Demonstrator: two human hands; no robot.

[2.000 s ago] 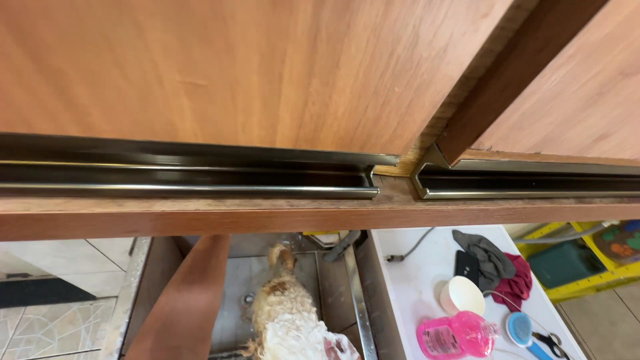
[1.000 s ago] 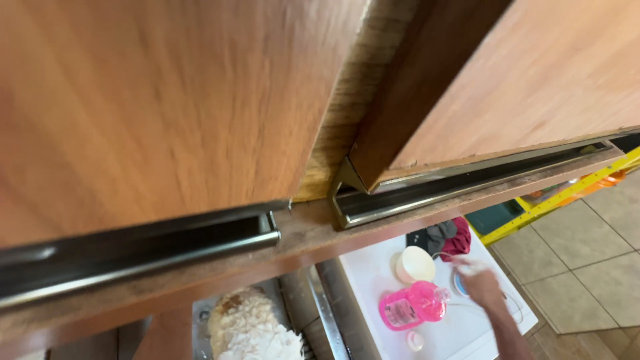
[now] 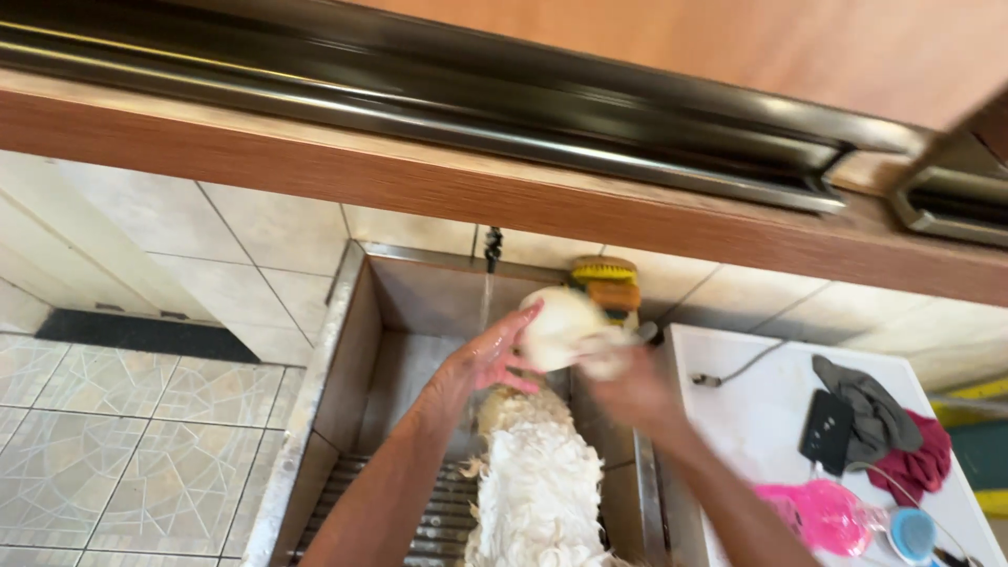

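Note:
A wet, curly-coated dog (image 3: pixel 543 488) with white lather along its back stands in a tiled sink basin (image 3: pixel 429 291). Above its front end, my left hand (image 3: pixel 504 354) holds a cream-coloured bowl (image 3: pixel 561 323) by its left side. My right hand (image 3: pixel 622 378) is blurred at the bowl's right side, with something pale at its fingers that I cannot make out. Water runs from a black tap (image 3: pixel 493 244) just left of the bowl. The dog's head is mostly hidden.
Cabinets with a wooden edge (image 3: pixel 472 177) overhang the basin. A yellow-topped brush or sponge (image 3: pixel 605 272) rests at its back rim. On the white table (image 3: pixel 740 402) lie a pink bottle (image 3: pixel 827 516), a black phone (image 3: pixel 827 431), grey and maroon cloths (image 3: pixel 866 409) and a blue-topped round item (image 3: pixel 913 534).
The bowl stood on the white table before and is now in my left hand over the basin. My right hand has moved from the table to the bowl. The view has swung left.

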